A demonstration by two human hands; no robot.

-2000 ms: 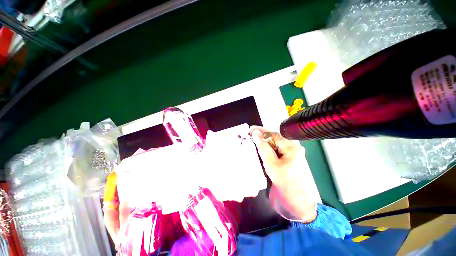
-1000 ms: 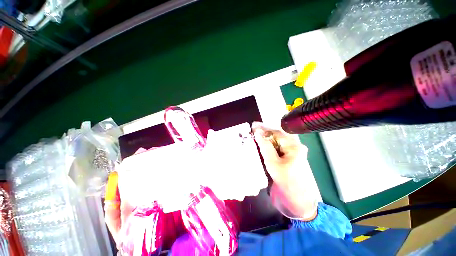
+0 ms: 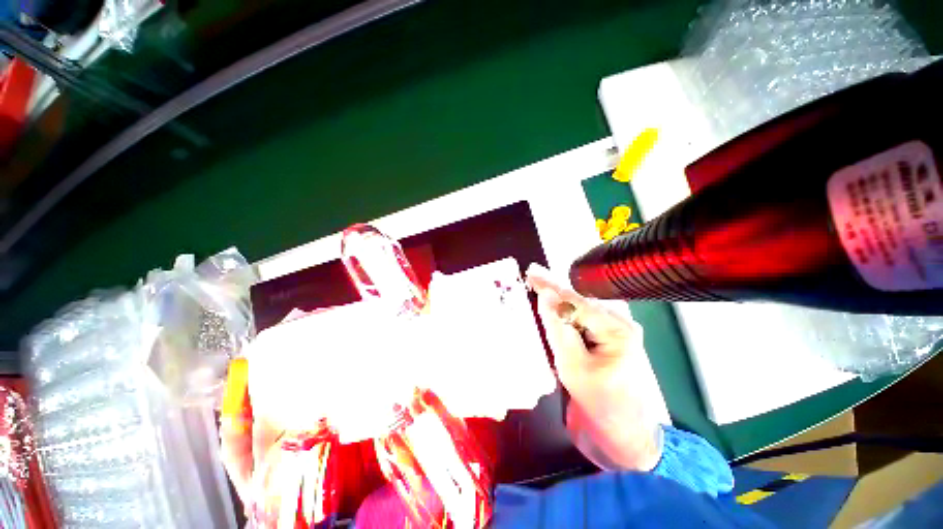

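The overexposed white housing [image 3: 383,356] lies over the dark mat [image 3: 470,236] at the centre. Glossy red and clear lobes [image 3: 439,449] show above and below it. My left hand [image 3: 240,434] is at the housing's left end, mostly hidden by glare, with a yellow-orange finger cot on one finger; it holds the housing. My right hand [image 3: 600,362] is at the housing's right end, fingers closed round a thin gold-brown stick [image 3: 575,320]. The black electric screwdriver [image 3: 765,222] reaches in from the right with its ribbed nose just above my right hand. Its tip is hidden.
Clear blister trays [image 3: 88,413] and a clear bag of grey grains [image 3: 210,333] are at left. A white foam slab [image 3: 739,356], more clear trays [image 3: 807,72] and yellow pieces [image 3: 635,155] are at right. Cardboard [image 3: 900,486] is lower right.
The screwdriver has dipped slightly back down after rising a second ago, and its tint is redder. My right hand has shifted slightly right and down. My left hand holds nearly still.
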